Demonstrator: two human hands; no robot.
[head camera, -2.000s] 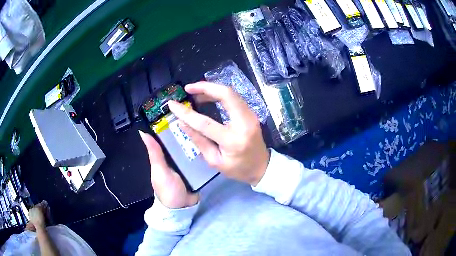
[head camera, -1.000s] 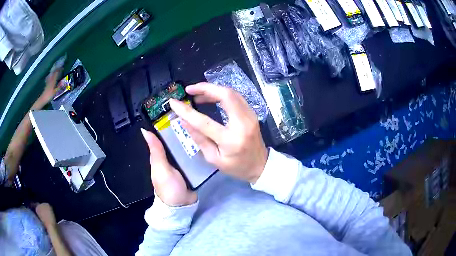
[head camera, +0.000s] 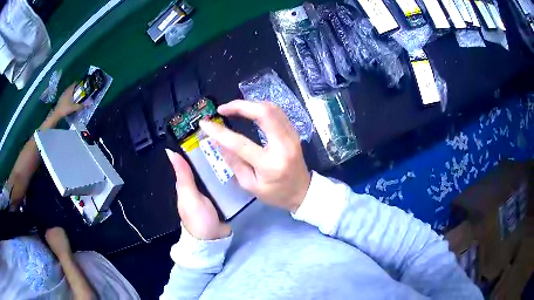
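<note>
A phone-sized half-assembly (head camera: 206, 170) is held over the bench, tilted, in a thin black frame. It has a silver battery with a white printed label, a yellow tape band (head camera: 191, 142) and a green circuit board (head camera: 192, 117) at its upper end. My left hand (head camera: 199, 202) holds it along its left side and from below. My right hand (head camera: 266, 152) lies over its right side, with fingertips at the board's edge by the yellow tape. Whether the fingertips pinch a connector is too small to tell.
Black empty covers (head camera: 163, 108) lie in a row behind. Bubble wrap (head camera: 275, 102), bagged black parts (head camera: 328, 55) and a bagged circuit board (head camera: 336, 129) lie right. Half-assemblies (head camera: 425, 82) lie farther right. A white machine (head camera: 76, 164) and a person's hand (head camera: 70, 99) are left.
The half-assembly on the green conveyor has moved right. The other person's arm has reached in and now holds a unit at the conveyor. My hands have barely moved.
</note>
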